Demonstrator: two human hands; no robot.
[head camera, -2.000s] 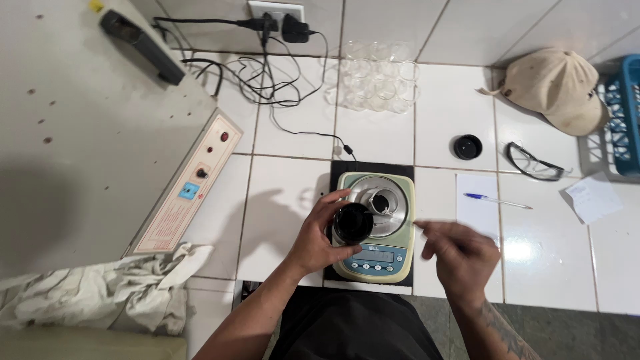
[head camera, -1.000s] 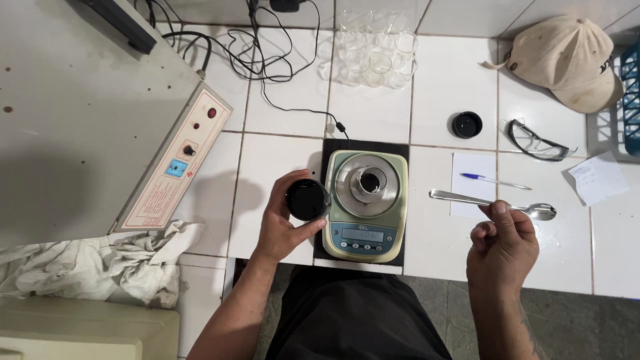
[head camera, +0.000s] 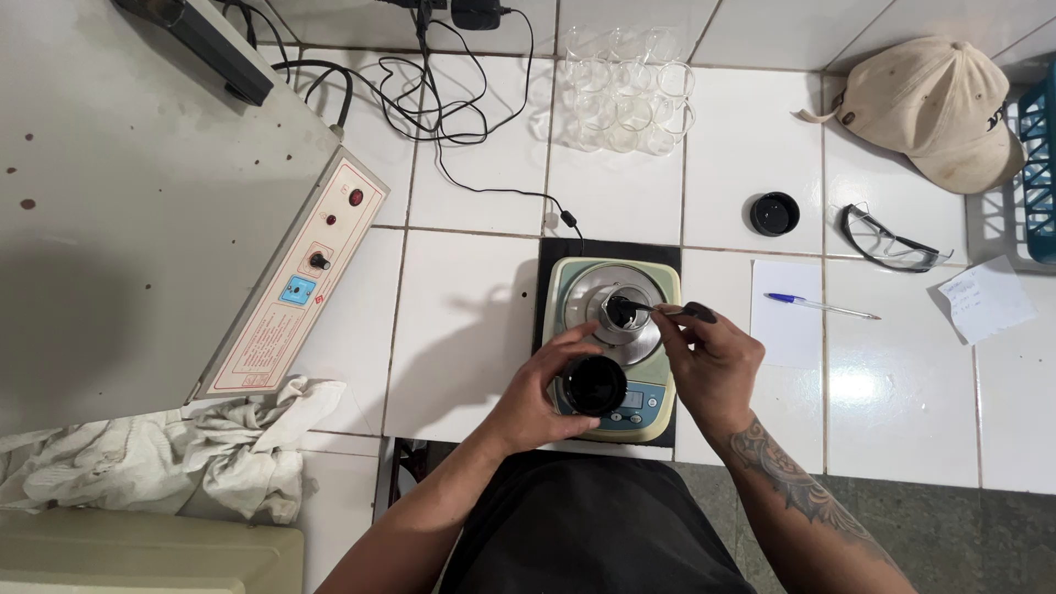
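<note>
My left hand grips a black open-topped jar with dark contents, over the front of the digital scale. In my right hand is a metal spoon, its far end reaching into a small glass beaker. The beaker stands on the scale's round steel pan and has dark material inside. My left hand partly covers the scale's display and keys. A black jar lid lies on the white tiled counter at the back right.
Clear glass vessels stand grouped at the back, beside tangled black cables. At right are a blue pen on paper, safety glasses, a written note, a beige cap and a teal basket. A metal appliance and cloths occupy the left.
My right hand has moved left, bringing the spoon from above the pen and paper to the beaker. My left hand has moved the black jar right, from beside the scale to over its front.
</note>
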